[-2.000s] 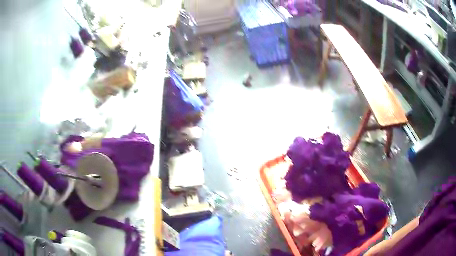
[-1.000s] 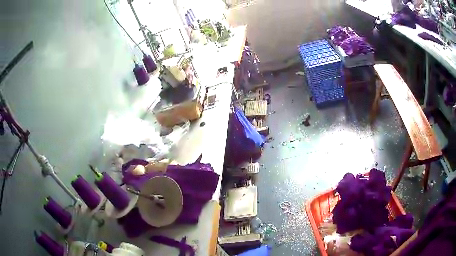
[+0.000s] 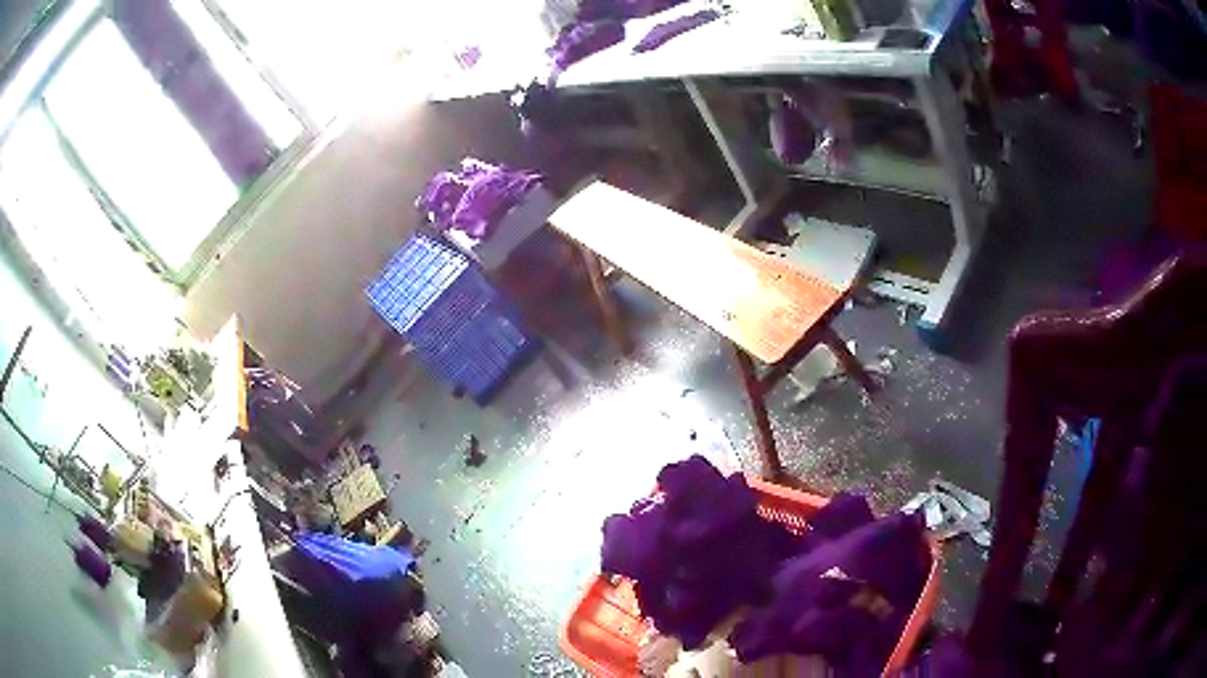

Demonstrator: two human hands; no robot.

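Observation:
No hand of mine can be made out. Nearest in front of me, a red-orange crate (image 3: pixel 596 633) stands on the floor at the bottom centre. It is heaped with crumpled purple fabric pieces (image 3: pixel 702 543). Some pale pieces (image 3: pixel 695 658) show at its lower left, cut off by the bottom edge.
A wooden bench (image 3: pixel 702 265) stands behind the crate. A dark red chair-like frame (image 3: pixel 1026 437) is close at the right. A blue crate (image 3: pixel 457 318) stands further back. The long machine table (image 3: pixel 252 536) runs along the left. Another table (image 3: pixel 794 60) is at the back.
The view has swung right. The thread cones and nearby table fabric have left the picture, the crate and bench now sit further left in it, and the dark red frame shows more at right.

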